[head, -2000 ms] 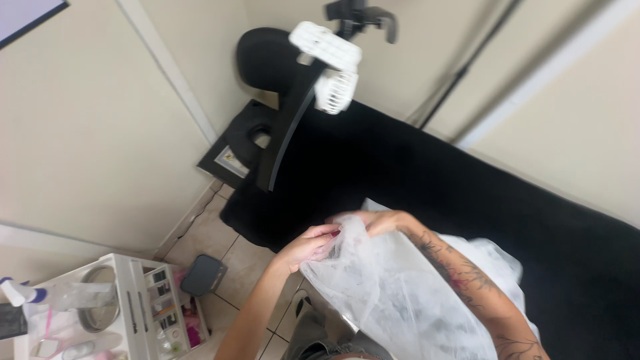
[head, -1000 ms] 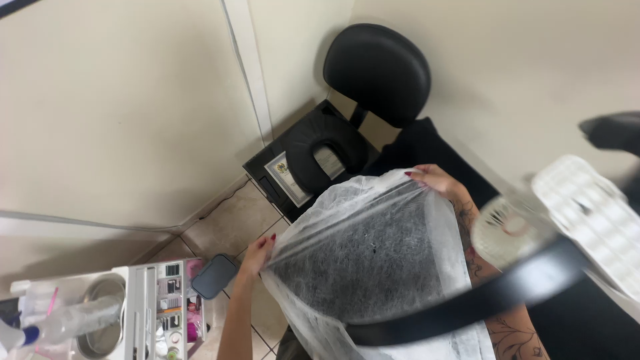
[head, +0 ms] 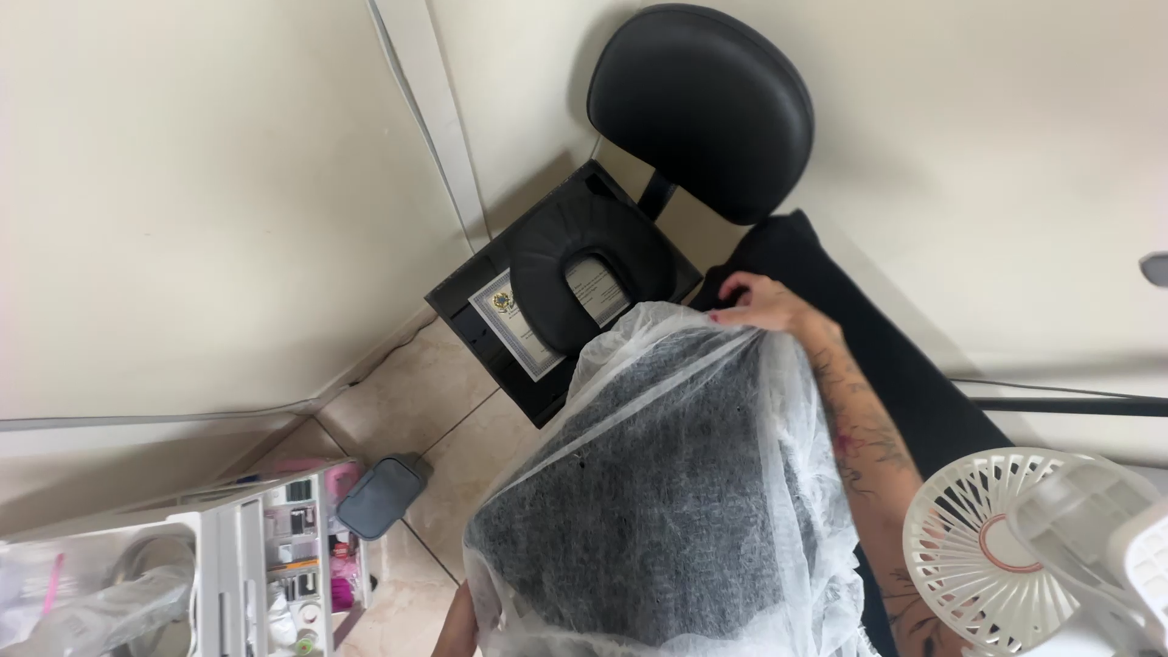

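Observation:
A translucent white disposable fabric cover (head: 666, 447) lies over the end of a black padded bed (head: 876, 338), its gathered edge at the top. My right hand (head: 762, 306) pinches that edge at the upper right corner, fingers curled. Of my left arm only a part of the wrist (head: 459, 620) shows at the bottom, beside the cover's left side; the left hand itself is hidden by the cover. Just beyond the cover's top edge lies a black U-shaped face cushion (head: 547, 274).
The cushion rests on a framed certificate (head: 520, 328) by a black chair back (head: 703, 109). A white fan (head: 995, 547) stands near my right forearm. At lower left are a white drawer cart (head: 228, 566) and a grey case (head: 379, 497). Walls meet at the corner.
The bunched cover has been spread out over the bed end. Since one second ago my left hand has moved down along its left side, out of sight. The view has shifted considerably.

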